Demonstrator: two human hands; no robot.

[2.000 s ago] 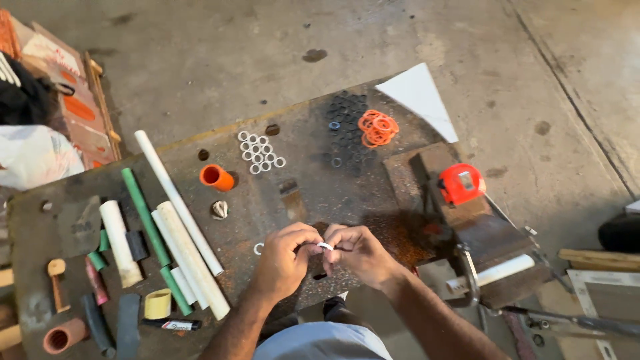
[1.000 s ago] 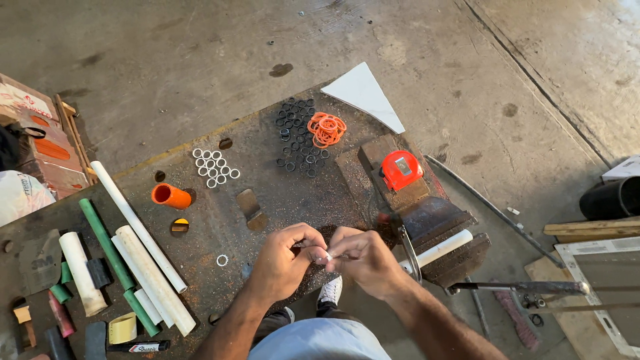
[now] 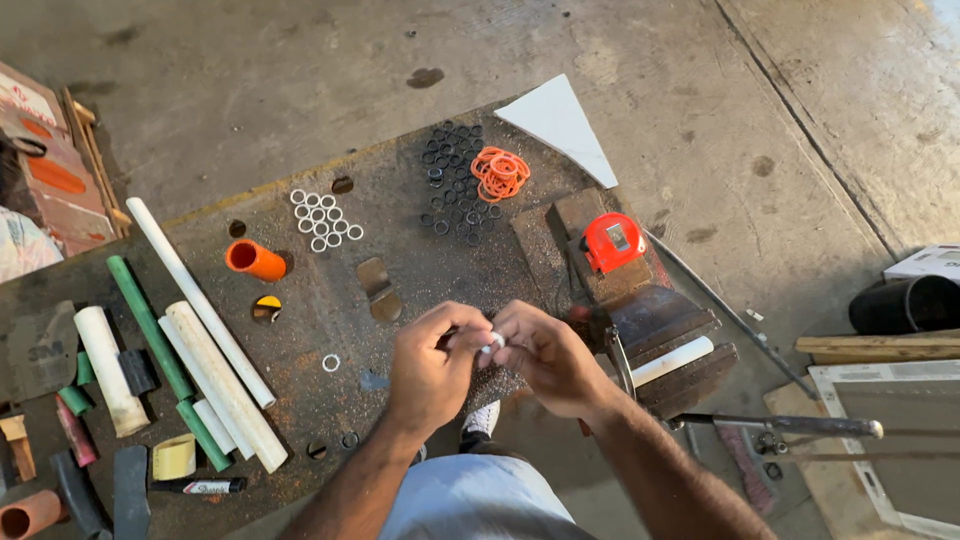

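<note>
My left hand (image 3: pixel 442 360) and my right hand (image 3: pixel 551 360) meet over the bench's near edge, their fingertips pinching a small white plastic ring (image 3: pixel 493 342) between them. Left of my hands, a single white ring (image 3: pixel 331 363) lies on the bench. Farther back sits a cluster of white rings (image 3: pixel 321 220). Many black rings (image 3: pixel 454 180) lie to its right, beside a heap of orange rings (image 3: pixel 500 174). A white pipe (image 3: pixel 671 361) is clamped in a bench vise (image 3: pixel 660 322) at my right. A red tape measure (image 3: pixel 613 241) rests behind it.
An orange pipe piece (image 3: pixel 256 260) stands on the metal bench (image 3: pixel 247 217). White pipes (image 3: pixel 202 300), a green pipe (image 3: pixel 150 326), yellow tape (image 3: pixel 174 457) and a black marker (image 3: pixel 199 486) lie left. A white triangular sheet (image 3: pixel 562 129) sits at the back corner. The vise handle (image 3: pixel 780 425) juts right.
The view has shifted to the right. Both hands stay together at the small white ring, with their fingers slightly rearranged around it.
</note>
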